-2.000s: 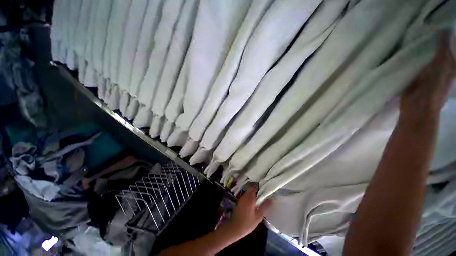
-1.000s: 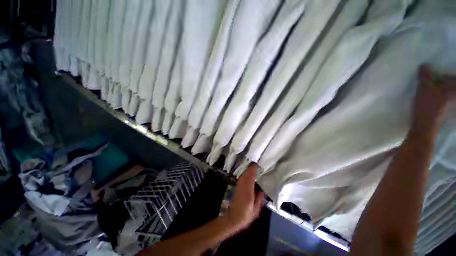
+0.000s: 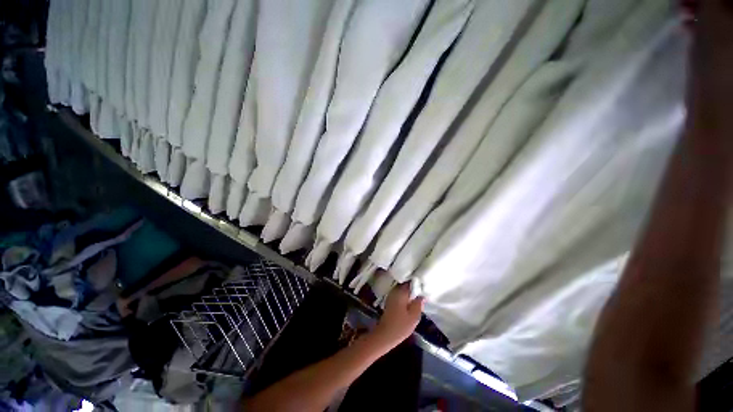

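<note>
The white cloth (image 3: 514, 225) covers the frame. On its left and middle it lies in long parallel pleats (image 3: 297, 105) whose ends form a zigzag row along the frame edge rail (image 3: 233, 232). To the right it is smoother and rumpled. My left hand (image 3: 399, 315) is at the rail with thumb and fingertips closed on the fabric edge beside the last pleats. My right hand (image 3: 698, 11) is at the top right, cut off by the picture's edge and dark; its forearm crosses the cloth. Its fingers are mostly hidden.
A small wire rack (image 3: 241, 318) stands below the rail. A loose cloth pile (image 3: 72, 322) in grey, white, blue-green and brown lies at the lower left. More slats or folds show faintly at the right edge.
My right hand has moved up toward the top right corner, and the cloth between the hands looks more stretched. My left hand has stayed at the rail, its fingers now closed on the edge.
</note>
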